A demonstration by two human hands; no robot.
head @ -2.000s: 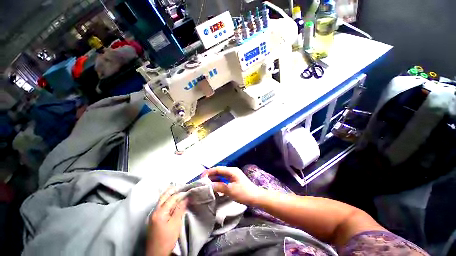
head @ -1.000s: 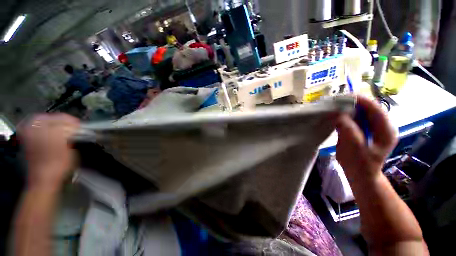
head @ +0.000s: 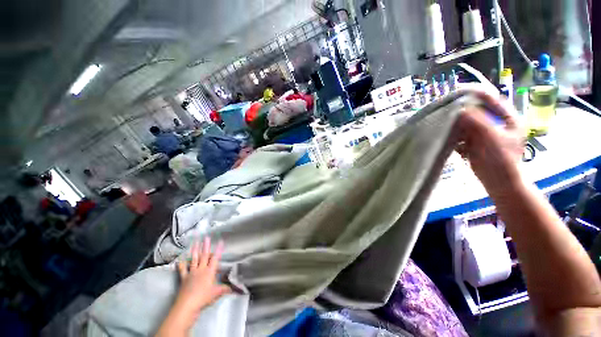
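Note:
The pale grey fabric piece (head: 310, 230) spreads from the lower left up to the right, in front of the sewing machine. My right hand (head: 491, 141) is raised and shut on its upper edge, with a bit of blue, perhaps a pen, showing between the fingers. My left hand (head: 200, 280) lies on the cloth at lower left, fingers spread and pointing up, not gripping. The white sewing machine (head: 361, 139) is mostly hidden behind the raised cloth; its needle area is hidden.
On the white, blue-edged table (head: 570, 141) stand a bottle of yellowish liquid (head: 542, 105) and small bottles; a black scissors loop (head: 528, 152) shows beside my right wrist. White thread cones (head: 435, 29) stand behind. A white roll (head: 486, 253) sits in the rack below. Cloth heaps lie beyond.
My hands have gone from close together on the lap to wide apart. My right hand has lifted the cloth edge; my left hand has let go of the stretched edge and moved down onto the cloth.

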